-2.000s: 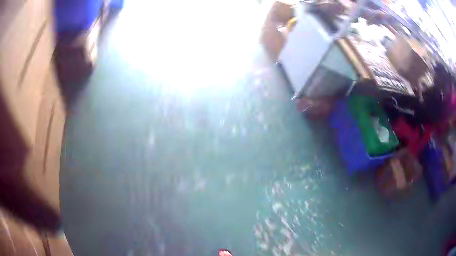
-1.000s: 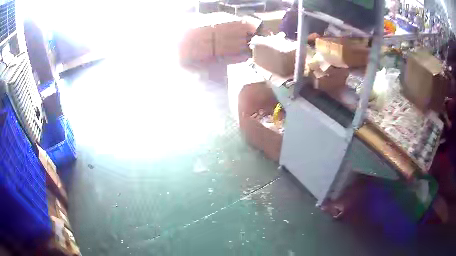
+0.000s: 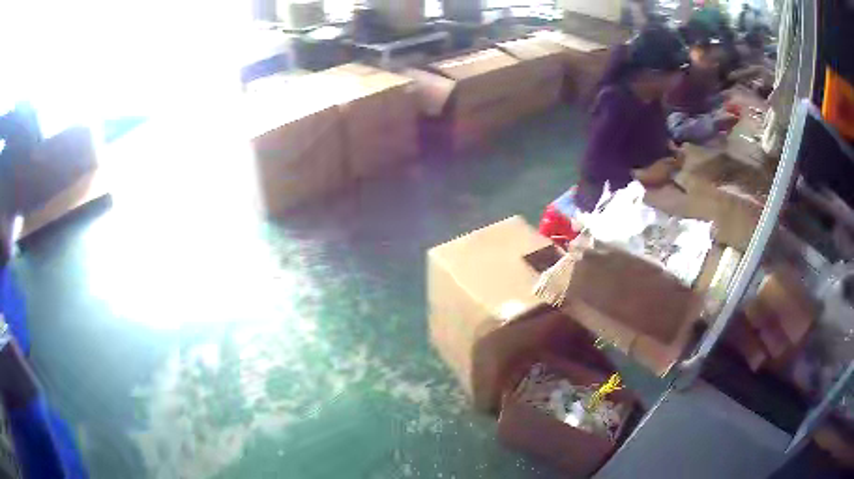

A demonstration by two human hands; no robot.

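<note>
Neither of my hands is in the picture. Nearest in front of me, a large brown carton (image 3: 468,290) stands on the green floor. Beside it at the lower right is an open carton (image 3: 552,435) with pale pieces and something yellow inside. Above them, an open carton (image 3: 632,292) sits tilted at the bench end, with white bags (image 3: 627,217) behind it. The contents are too blurred to name exactly.
Large cartons (image 3: 379,126) stand in a row across the back. Seated workers (image 3: 627,136) are at a bench on the right. A metal frame post (image 3: 763,224) and grey panel (image 3: 702,435) are at the right. Blue crates (image 3: 42,426) line the left edge. Glare hides the upper left.
The view has moved forward and swung. The large carton, the back row and the seated workers show more clearly, while the metal frame has shifted to the right edge.
</note>
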